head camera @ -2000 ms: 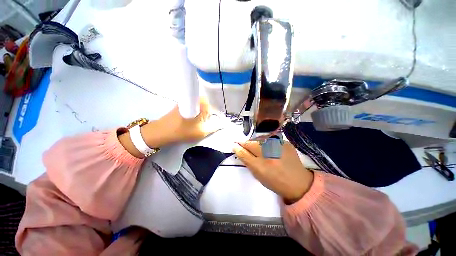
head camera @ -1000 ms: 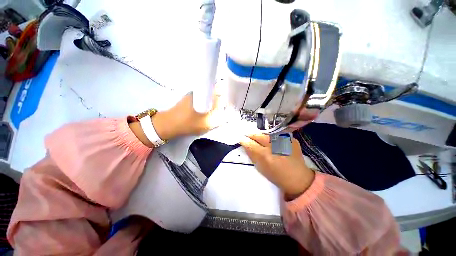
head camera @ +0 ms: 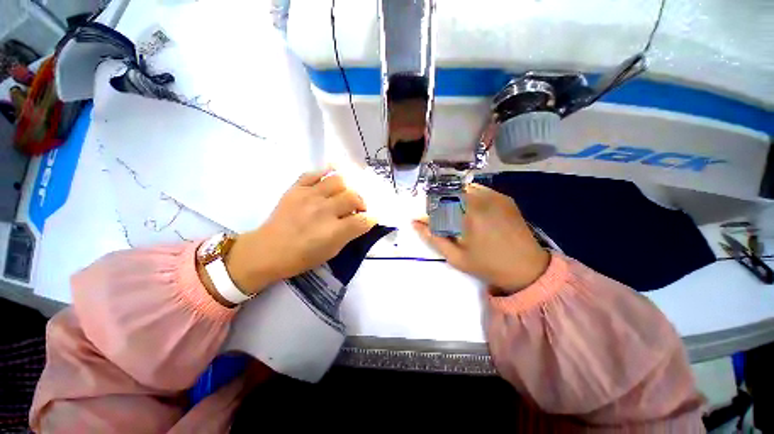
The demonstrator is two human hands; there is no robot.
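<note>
My left hand [head camera: 307, 222] lies on a pale panel with a navy face [head camera: 356, 254], left of the bright needle area, fingertips pressing the cloth. The panel's pale part with dark frayed edges [head camera: 293, 326] hangs over the table's front edge. My right hand [head camera: 496, 233] is right of the needle area, partly behind a grey ribbed part; its fingertips are near the cloth, and glare hides what they touch. The presser foot area [head camera: 407, 182] is washed out by the lamp. Navy curved pieces [head camera: 607, 225] lie stacked right of my right hand.
The white JACK machine head [head camera: 645, 127] spans the top right. Dark thread snips [head camera: 748, 254] lie at the table's right end. Pale panels [head camera: 229, 110] are heaped at the left. A measuring scale [head camera: 416, 360] runs along the front edge. Blue cloth shows below my left sleeve.
The view has shifted, so the machine head sits differently in the picture. My left hand's back and fingers show more fully, lying over the cloth. My right hand has turned slightly, its fingers partly behind the grey part.
</note>
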